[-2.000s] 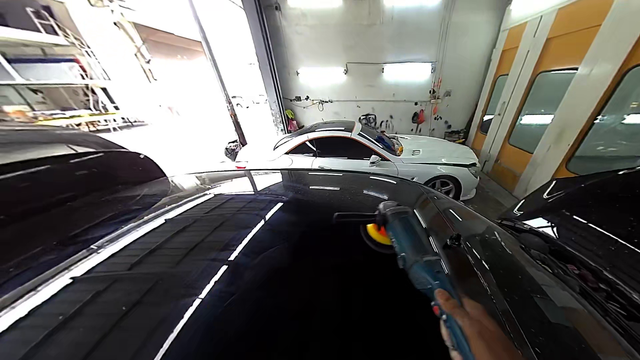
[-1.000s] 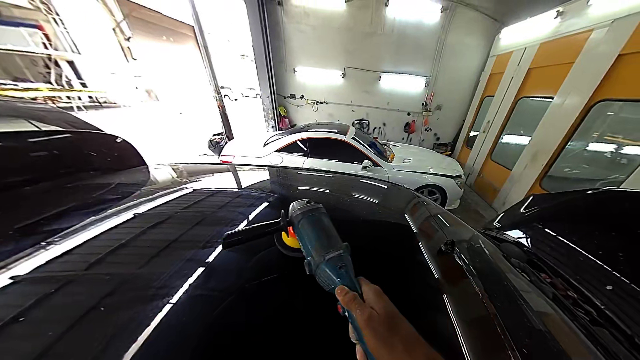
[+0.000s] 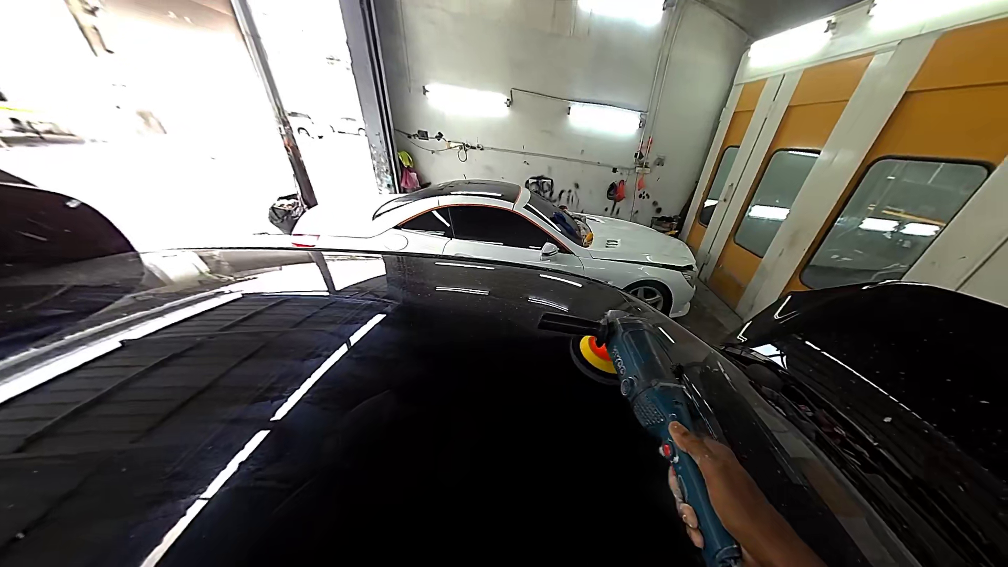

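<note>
My right hand (image 3: pixel 713 480) grips the rear handle of a blue-green rotary polisher (image 3: pixel 650 370) at the lower right. The thumb lies on top, close to a red button. At the polisher's head, a yellow and red backing plate with a dark pad (image 3: pixel 596 356) rests at the glossy black car roof (image 3: pixel 441 425), near its far right part. A black side handle (image 3: pixel 568 324) sticks out to the left with no hand on it. Light strips reflect in the roof. My left hand is out of the frame.
Beyond the roof stands a white car (image 3: pixel 504 228) with a dark top, beside a grey wall with tube lights (image 3: pixel 605 117). Orange and white panel doors (image 3: pixel 850 157) line the right. A raised black hood (image 3: pixel 890 354) is at the right; another dark car (image 3: pixel 55 236) stands at the left.
My right hand and the polisher first moved left across the roof, then back right. The hand has kept its hold on the handle.
</note>
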